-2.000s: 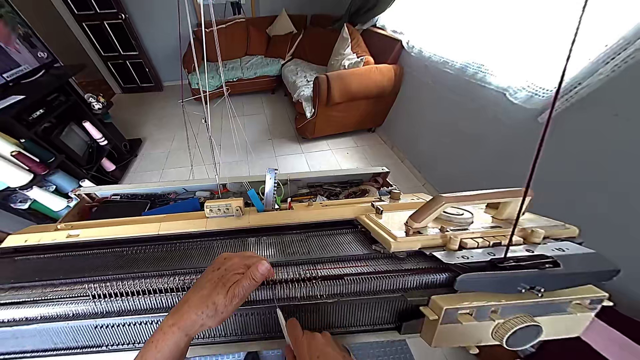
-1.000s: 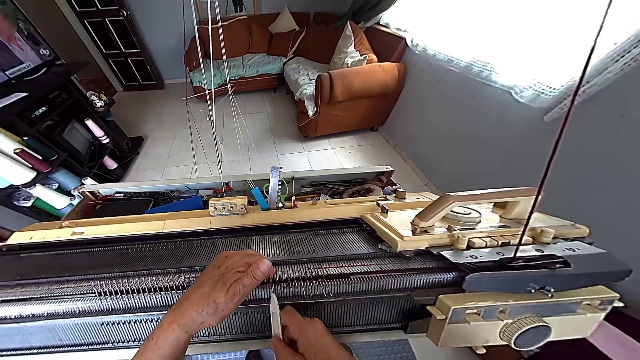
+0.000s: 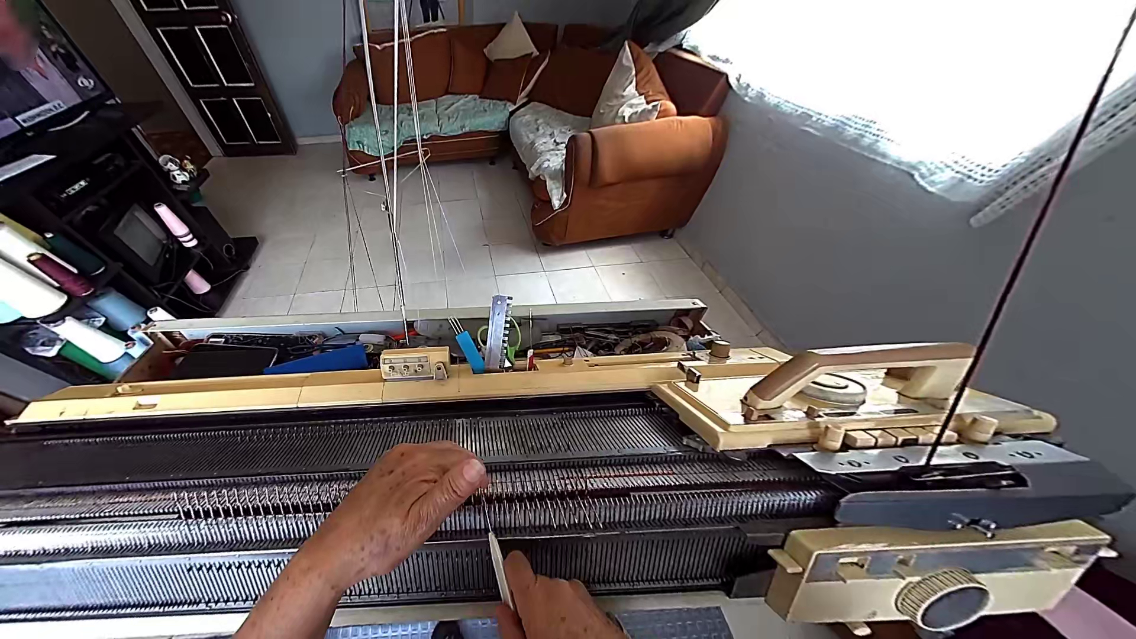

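A double-bed knitting machine spans the view, its rear needle bed (image 3: 337,442) and front needle bed (image 3: 222,577) lying parallel. My left hand (image 3: 410,495) rests over the middle gap between the beds, thumb and fingertips close together near the needles; whether it pinches anything is hidden. Just in front of it, my right hand (image 3: 555,599) holds a slim white-handled tool (image 3: 500,568), whose thin tip points up at the needles beside my left fingertips. To the right sit the cream main carriage (image 3: 852,399) and the front-bed carriage (image 3: 941,577). Dark red yarn (image 3: 1021,257) runs down into the carriage arm.
Behind the machine a long tool tray (image 3: 426,312) holds a blue-handled tool (image 3: 470,352), a metal comb-like piece (image 3: 499,333) and other items. White yarns (image 3: 397,177) hang above it. Yarn cones (image 3: 89,339) stand at left; a brown sofa (image 3: 643,177) is beyond.
My right hand with the white-handled tool has shifted slightly, and the tool's tip now reaches near my left fingertips. My left hand stays at about the same place over the needles.
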